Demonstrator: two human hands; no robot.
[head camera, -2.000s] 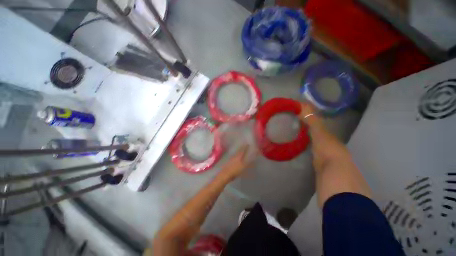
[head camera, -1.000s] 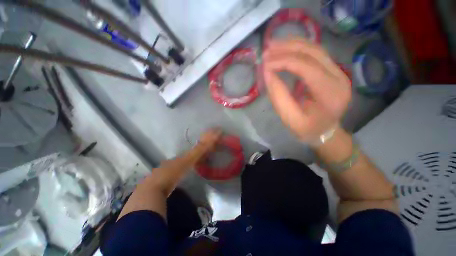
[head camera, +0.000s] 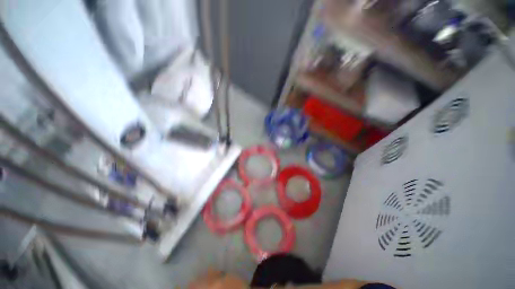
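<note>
Several red wire coils lie flat on the floor: a solid bright one (head camera: 309, 206) at right, and paler wrapped ones at the back (head camera: 273, 158), left (head camera: 209, 212) and front (head camera: 253, 244). A blurred patch of skin, probably my left hand (head camera: 214, 281), is cut off by the bottom edge, so its grip cannot be seen. My right forearm and a bit of dark sleeve show at the bottom edge, right of a black rounded shape. My right hand cannot be made out. No coil is seen in either hand.
Blue coils lie behind, a thick one (head camera: 287, 127) and a flatter one (head camera: 339, 162), near a shelf with a red box (head camera: 333, 118). A white machine base (head camera: 195, 206) with long rods stands left. A grey-white vented cabinet (head camera: 440, 169) stands right. The view is blurred.
The view has swung up to the shelf. The red coil at my left hand before now appears to lie in front of the others. Both hands have dropped to or past the bottom edge.
</note>
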